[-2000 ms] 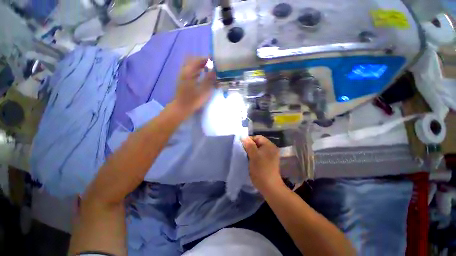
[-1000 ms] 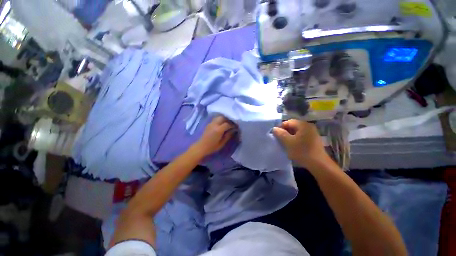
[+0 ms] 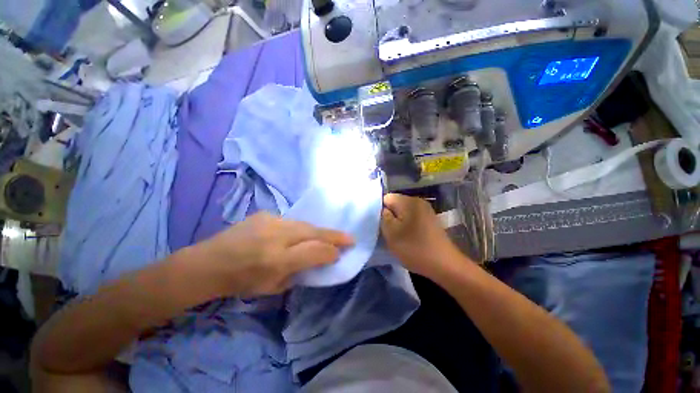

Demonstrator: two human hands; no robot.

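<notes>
A light blue garment piece (image 3: 270, 123) lies in front of the overlock machine (image 3: 476, 54), its right edge at the needle area (image 3: 347, 157), which is washed out by lamp glare. My left hand (image 3: 288, 252) rests on the cloth's lower part with fingers extended. My right hand (image 3: 407, 230) pinches the cloth's right edge just below the needle area. The cloth's near end curves down toward the table edge. Whether the needle is in the cloth is hidden by the glare.
A rumpled light blue heap (image 3: 123, 180) lies at left beside purple cloth (image 3: 203, 115). Thread tails (image 3: 476, 219) hang before the machine. A white tape roll (image 3: 677, 163) stands at right. Folded light blue pieces (image 3: 599, 307) lie below the table edge, by a red basket (image 3: 665, 315).
My left hand has moved onto the cloth's near part, its fingers now flat. My right hand stays at the cloth's right edge. The camera view has shifted, placing the machine further left.
</notes>
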